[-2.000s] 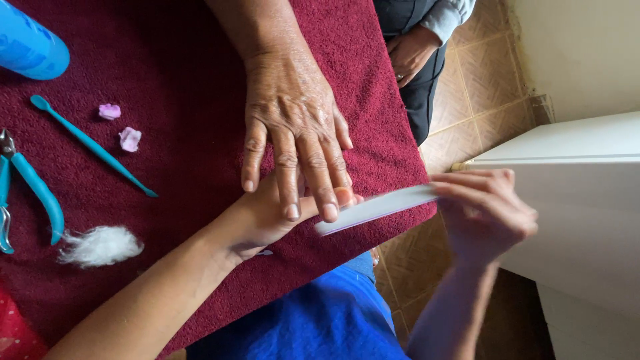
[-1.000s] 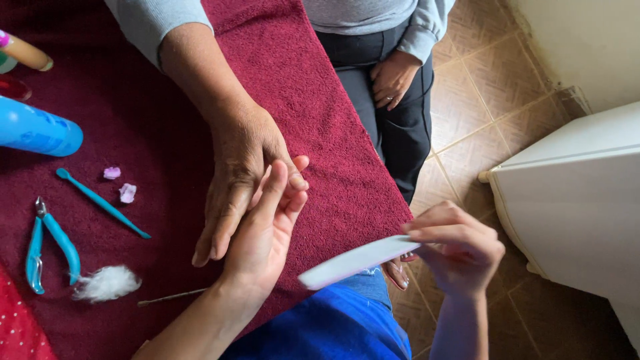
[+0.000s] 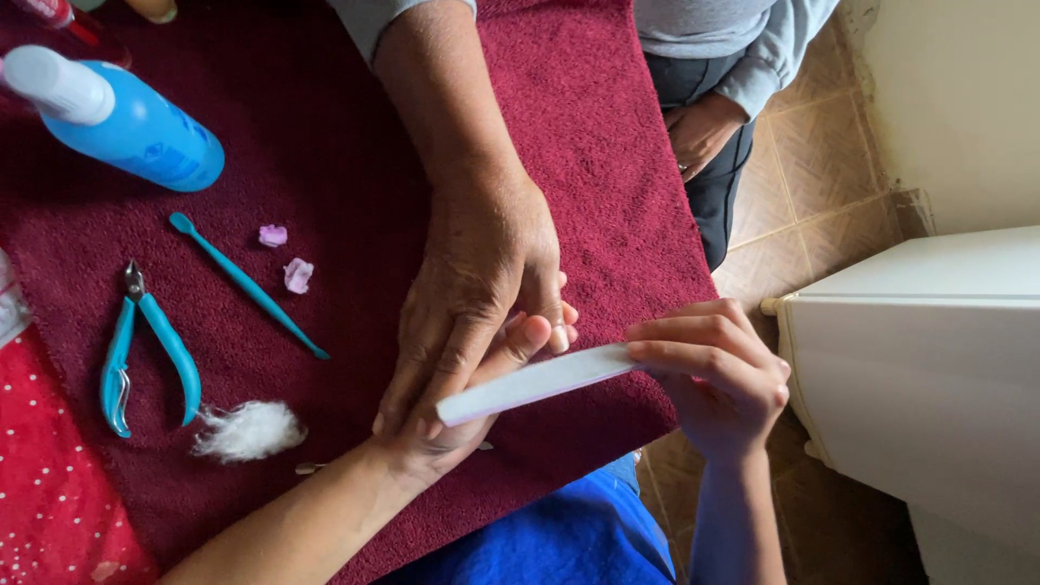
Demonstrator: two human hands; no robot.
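My right hand [image 3: 719, 374] pinches one end of a white nail file [image 3: 536, 383], whose other end reaches over my left hand. Palm up, my left hand [image 3: 455, 439] lies under the other person's hand [image 3: 479, 268], its thumb raised beside that person's thumb; the overlap hides most of its fingers. To the left on the dark red towel [image 3: 601, 154] are teal-handled cuticle nippers [image 3: 150, 349], a teal cuticle pusher [image 3: 248, 284], a tuft of white cotton [image 3: 252, 431] and two small pink pieces [image 3: 284, 258].
A blue bottle with a white cap [image 3: 134, 122] lies at the upper left, near more bottles at the edge. Red polka-dot cloth [image 3: 57, 479] shows at lower left. The other person's second hand [image 3: 703, 134] rests on their lap. A white cabinet-like object [image 3: 918, 366] stands right.
The other person's hand has turned from lying with fingers spread to lying across my left hand. The nail file has come back over my left hand since one second ago. The view has shifted.
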